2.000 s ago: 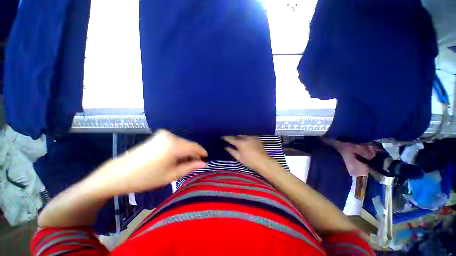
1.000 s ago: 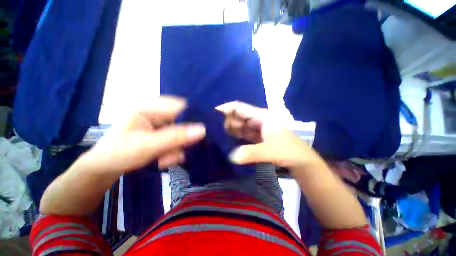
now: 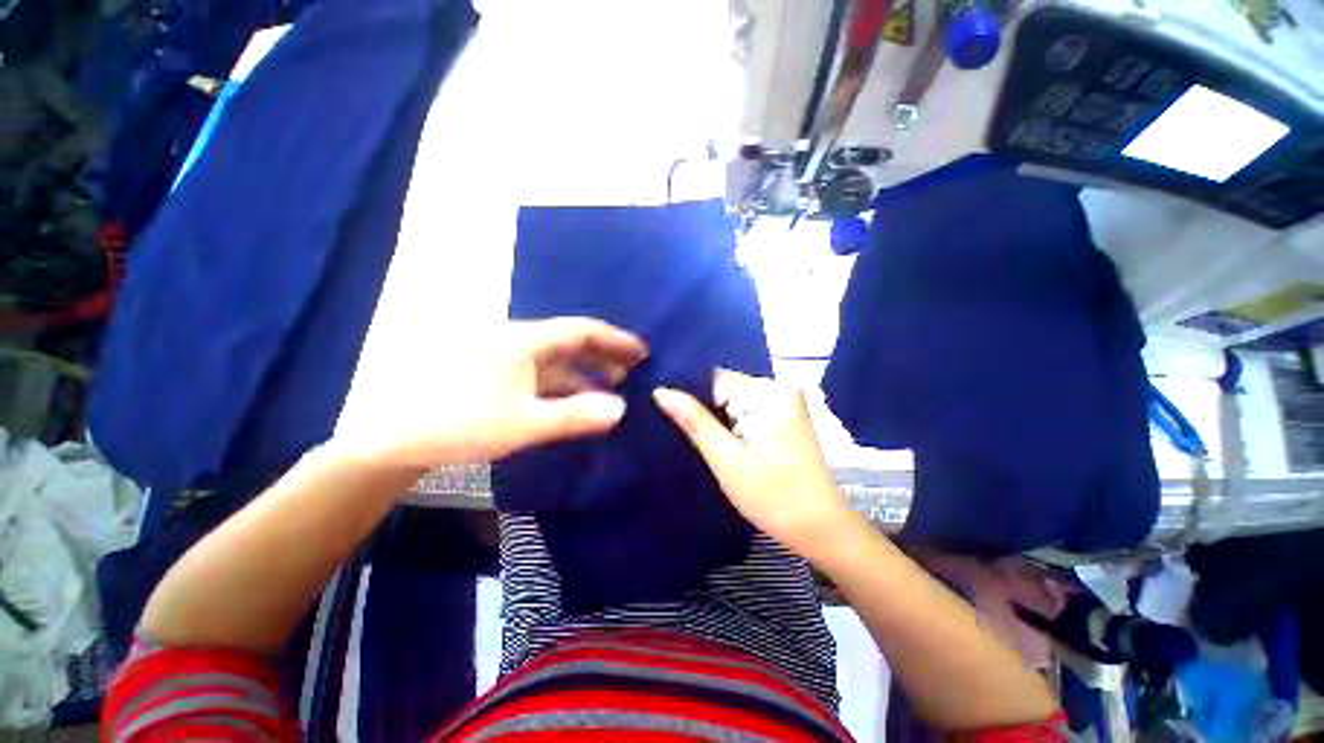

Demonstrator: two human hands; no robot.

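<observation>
A navy cut piece (image 3: pixel 610 261) lies on the white table left of the presser foot area, its far edge straight, its near part bunched and hanging over the front edge onto the lap. My left hand (image 3: pixel 559 389) holds the bunched cloth from the left, thumb and fingers around a fold. My right hand (image 3: pixel 762 443) holds it from the right, thumb towards my left hand. The fingertips are partly lost in the dark cloth. The sewing machine head (image 3: pixel 929 109) stands beyond at the right; glare hides the needle.
A navy pile (image 3: pixel 987 334) lies on the right under the control panel (image 3: pixel 1162 124). Long navy panels (image 3: pixel 276 247) drape over the left table edge. A blue-handled tool (image 3: pixel 1173 421) lies right of the pile. A grey ruler strip (image 3: pixel 462 482) runs along the front edge.
The view has tilted up, showing the machine head and control panel. The cloth was drawn towards me, its far edge coming into view, and both hands rose from the lap onto it.
</observation>
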